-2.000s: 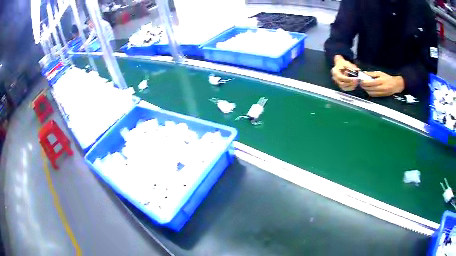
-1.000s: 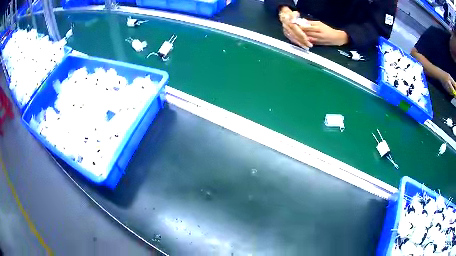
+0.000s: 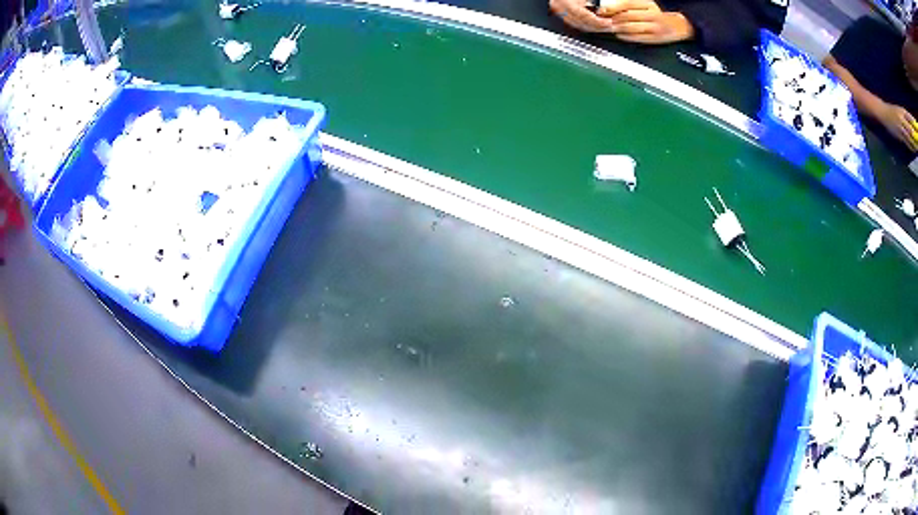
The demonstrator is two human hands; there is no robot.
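Observation:
Neither of my hands is in view. Nearest in front of me, the left bin (image 3: pixel 264 226), a blue tote, is heaped with whitish translucent clear covers (image 3: pixel 166 206). The right bin (image 3: pixel 790 433), a blue tote cut off by the picture's lower right edge, is heaped with white wired units (image 3: pixel 856 433) showing black ends and thin wires. The dark bench surface (image 3: pixel 483 372) lies between the two bins.
The edge rail (image 3: pixel 564 256) runs between bench and green conveyor belt (image 3: pixel 483 131). Loose on the belt lie a whitish piece (image 3: pixel 614 169), a wired unit (image 3: pixel 727 229) and several others. Across it are a person's hands (image 3: pixel 639 18), another blue bin (image 3: pixel 815 111) and a second person's arm.
The view has swung right and downward, bringing the right bin in and moving the left bin toward the left edge. The loose belt pieces now sit higher and further left in the picture.

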